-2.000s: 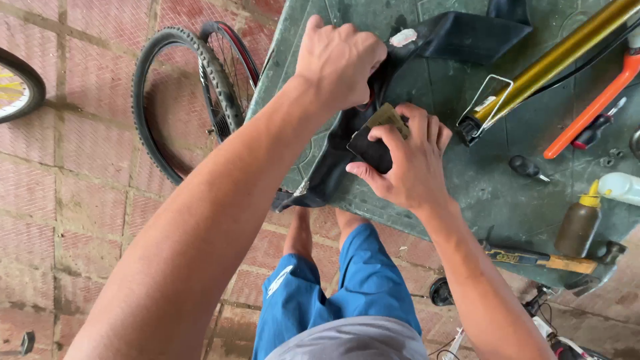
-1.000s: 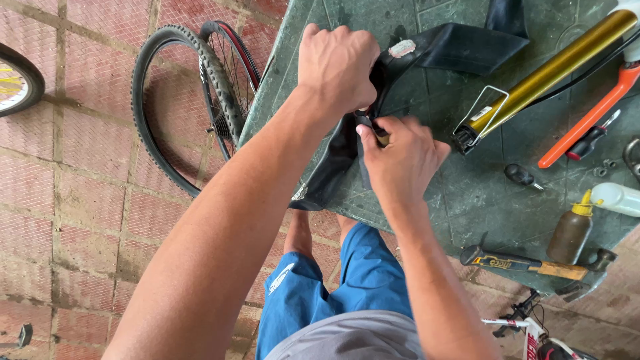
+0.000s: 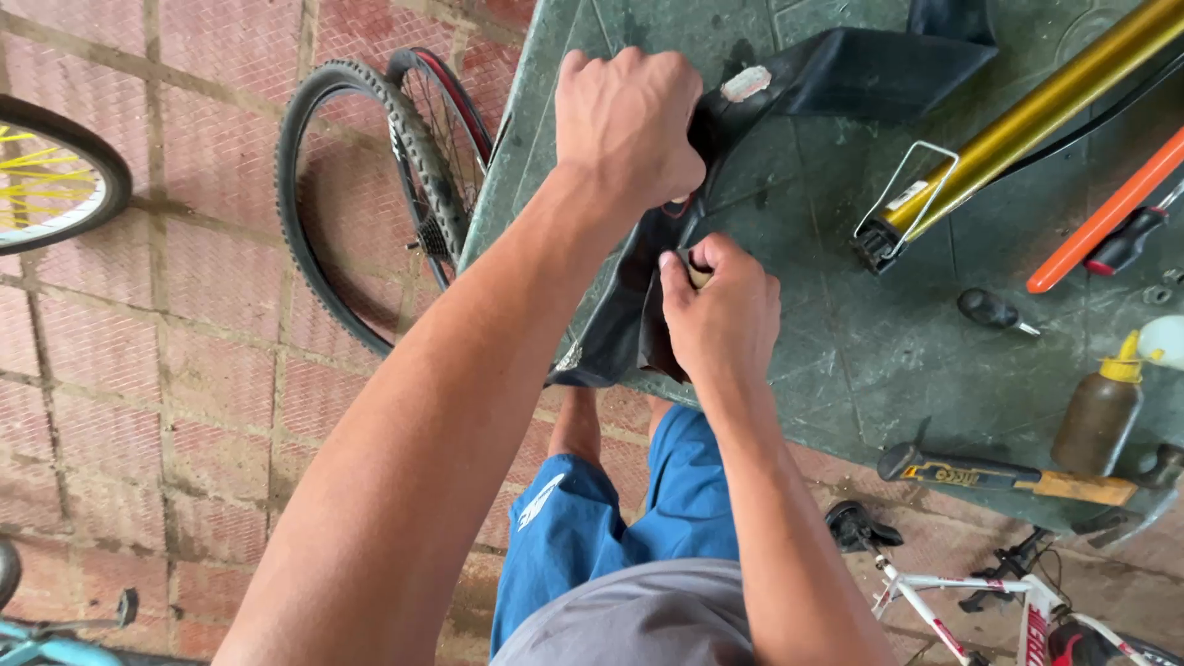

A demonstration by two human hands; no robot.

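A black rubber inner tube (image 3: 851,76) lies bent across the green table, with a pale, rough patch near my left hand (image 3: 631,125). That hand is closed in a fist on the tube, its thumb side toward my other hand; what lies inside the fist is hidden. Just below and to the right, my right hand (image 3: 723,310) pinches a folded dark sheet (image 3: 659,338), which looks like sandpaper, close beside the tube. A bit of tan shows between its thumb and fingers. The tube's lower bend (image 3: 592,356) reaches the table's near edge.
To the right on the green table (image 3: 814,370) lie a gold pump (image 3: 1027,125), an orange bar (image 3: 1110,208), a stubby screwdriver (image 3: 990,308), a yellow-capped bottle (image 3: 1098,416) and a hammer (image 3: 1008,476). Bicycle wheels (image 3: 289,185) stand left of the table; a white bicycle frame (image 3: 934,581) is below right.
The sheet was flat under my right hand, its dark and tan faces showing; now it hangs folded below the fingers. My left hand has stayed on the tube.
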